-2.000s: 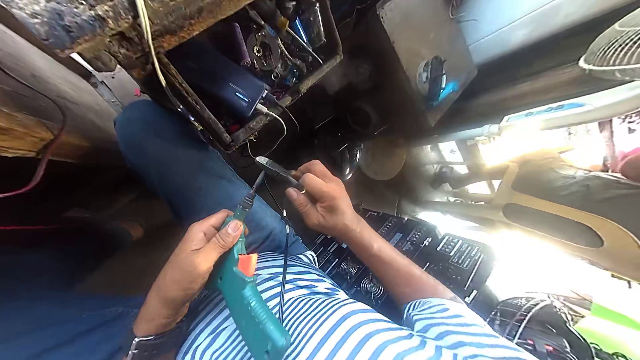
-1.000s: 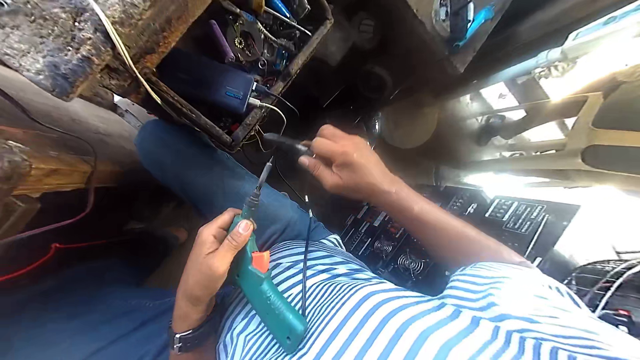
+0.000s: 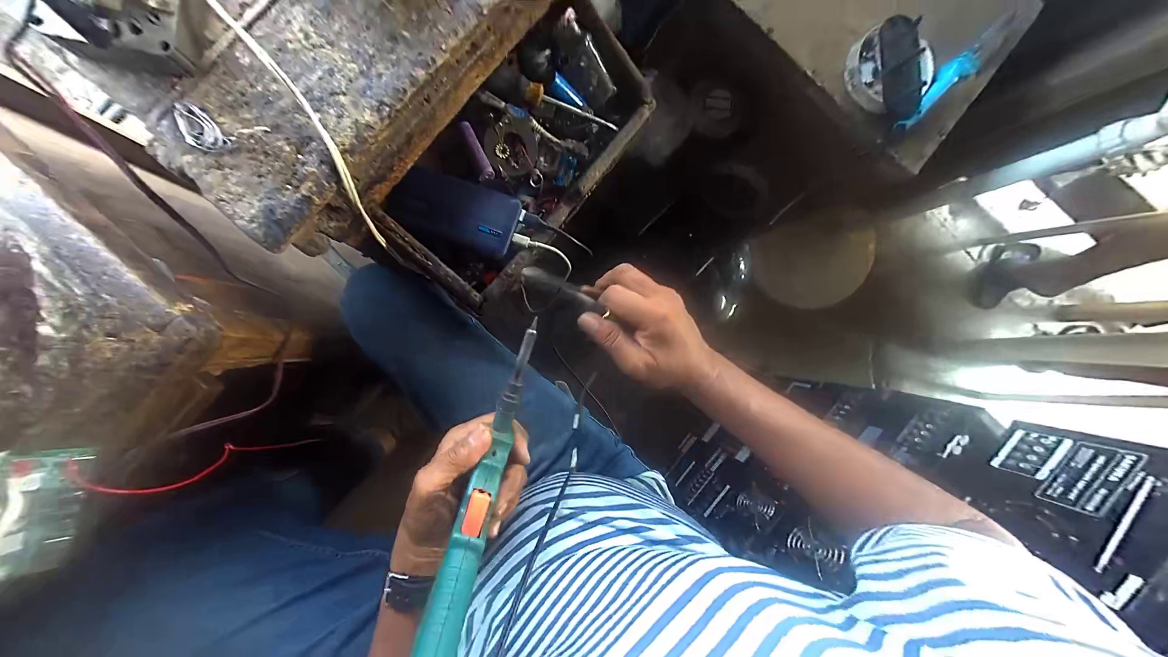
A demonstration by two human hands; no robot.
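Observation:
My left hand (image 3: 465, 479) is closed around the green handle of a soldering gun (image 3: 452, 584) with an orange trigger; its metal tip points up and away from me. My right hand (image 3: 648, 328) pinches a dark, flat-ended tool (image 3: 561, 292), blurred, whose kind I cannot tell. The tool's far end lies just above the soldering tip, and I see a small gap between them. Beyond both hands a dark blue power bank (image 3: 465, 214) with plugged-in cables rests in an open drawer (image 3: 607, 164).
Loose tools and parts fill the drawer under a stained workbench (image 3: 365, 73). Black panels with printed writing (image 3: 912, 474) lie at the right. A red wire (image 3: 173, 488) and a green circuit board (image 3: 46, 511) are at the left. Another person's foot (image 3: 1004, 274) shows far right.
The dark tool touched or overlapped the soldering tip two seconds ago; the two then came apart. Both hands have kept their holds. The view has shifted toward the workbench on the left.

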